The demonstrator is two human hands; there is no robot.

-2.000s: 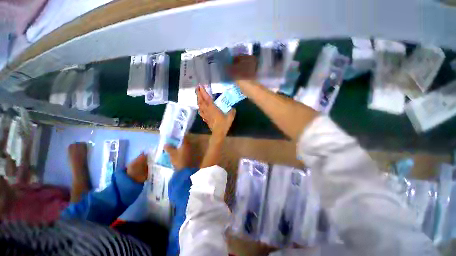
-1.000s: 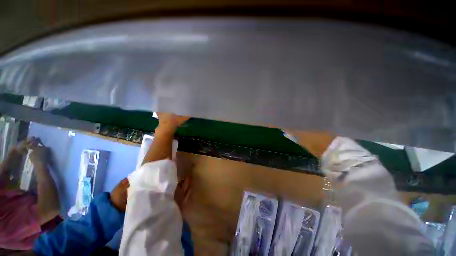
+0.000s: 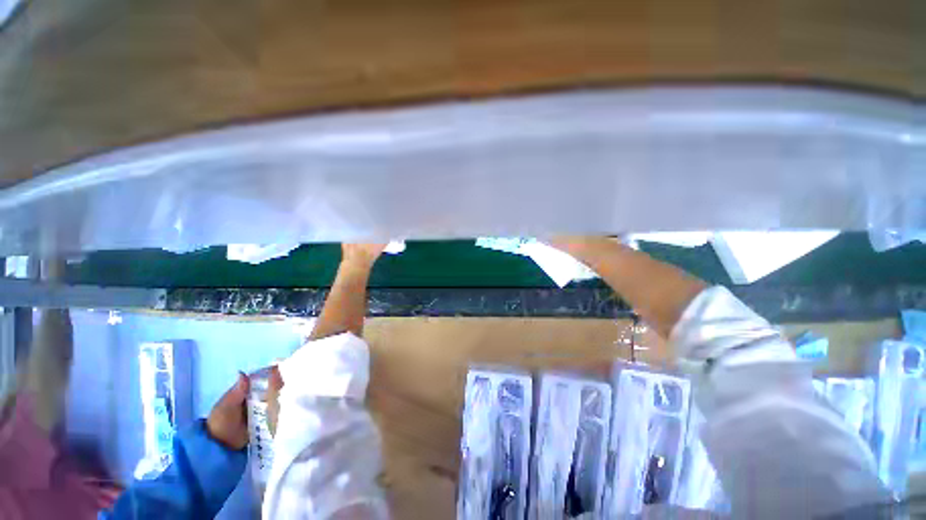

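My left hand (image 3: 362,251) reaches over the green conveyor belt (image 3: 437,268); its fingers are hidden by the pale overhead shelf, with a small white piece (image 3: 394,246) beside it. My right hand (image 3: 581,247) is also mostly hidden under the shelf. A white box or panel (image 3: 556,266) and a light-blue and white insert (image 3: 505,244) show at its left side; I cannot tell if it grips them. Several clear blister trays (image 3: 497,442) with dark corded products lie side by side on the tan bench.
The pale shelf (image 3: 457,173) crosses the view above the belt. A dark belt edge rail (image 3: 447,302) separates belt and bench. At left, a neighbour's blue sleeve (image 3: 188,472) and hand are by a white box (image 3: 260,427). Another tray (image 3: 156,406) lies on the light-blue surface. More trays are at right.
The view has tilted and the shelf has come to cover most of the belt. The light-blue insert that was by my left hand no longer shows there. White pieces now show beside my right hand.
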